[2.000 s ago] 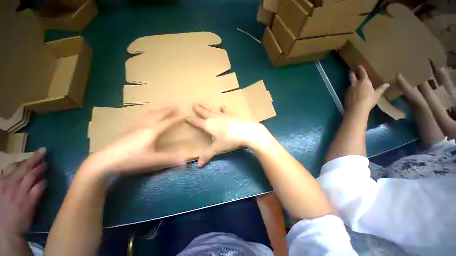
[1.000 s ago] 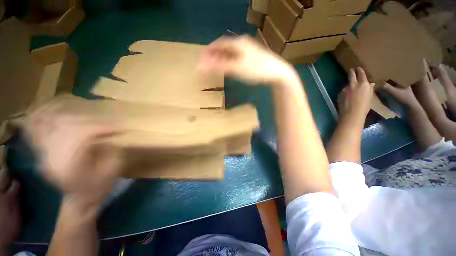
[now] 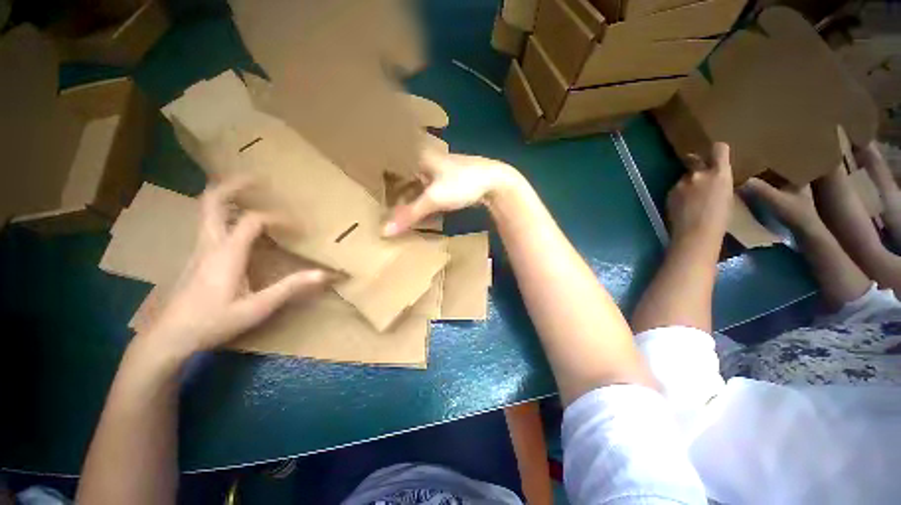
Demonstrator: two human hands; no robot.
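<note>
A brown cardboard box blank (image 3: pixel 321 202) with two short dark slots lies tilted in front of me, its large lid panel raised and blurred at the top. Other flat blanks (image 3: pixel 326 330) lie under it on the table. My left hand (image 3: pixel 232 261) is at its lower left edge, fingers spread and slightly blurred; whether it grips the card is unclear. My right hand (image 3: pixel 435 192) holds the blank's right edge near the raised panel, thumb on the near face and the other fingers partly hidden.
A pile of part-folded boxes (image 3: pixel 613 69) stands at the upper right. An open box (image 3: pixel 94 163) sits at the left on the green table (image 3: pixel 514 355). At the right, a neighbour's hands (image 3: pixel 703 197) hold another box (image 3: pixel 790 99). A thin sliver (image 3: pixel 477 75) lies near the pile.
The blank in front of me is now turned diagonally with its lid panel raised, above other blanks. My right hand has come down onto its right side; my left hand has moved right.
</note>
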